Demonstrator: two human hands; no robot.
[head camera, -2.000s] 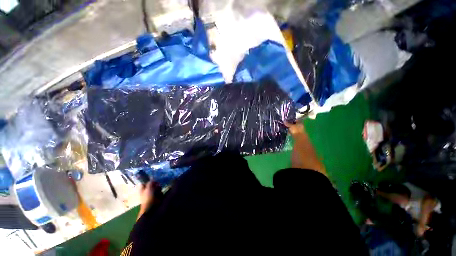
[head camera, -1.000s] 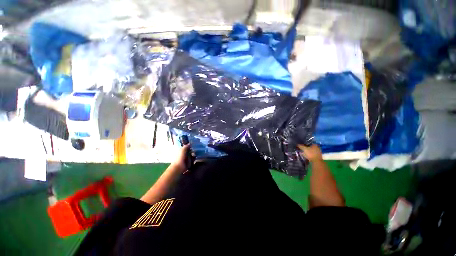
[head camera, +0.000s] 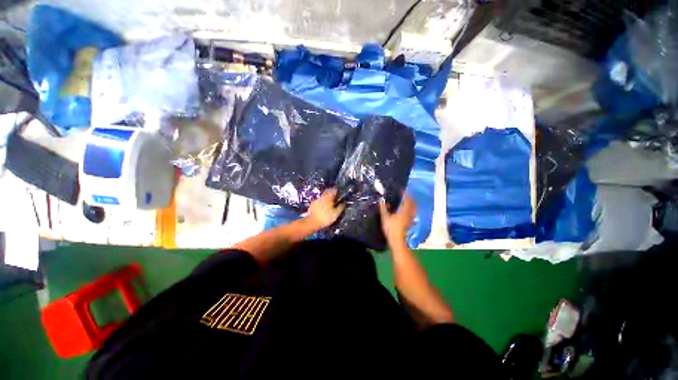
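A black garment in shiny clear film (head camera: 294, 141) lies on the white table over blue plastic bags (head camera: 357, 85). Its right part is folded over toward the middle. My left hand (head camera: 324, 210) grips the film at the front of the fold. My right hand (head camera: 398, 217) is on the right edge of the folded part, fingers against it. The fingertips are partly blurred by glare. The flashlight cannot be made out in my left hand.
A label printer (head camera: 126, 169) and keyboard (head camera: 43, 169) are on the left. A flat blue bag stack (head camera: 490, 185) is right of the garment. A red stool (head camera: 70, 324) stands on the green floor at left. Bagged items lie at far right.
The garment's right part has been folded over to the left. Both hands have come together at the fold, and the flashlight seen in my left hand no longer shows.
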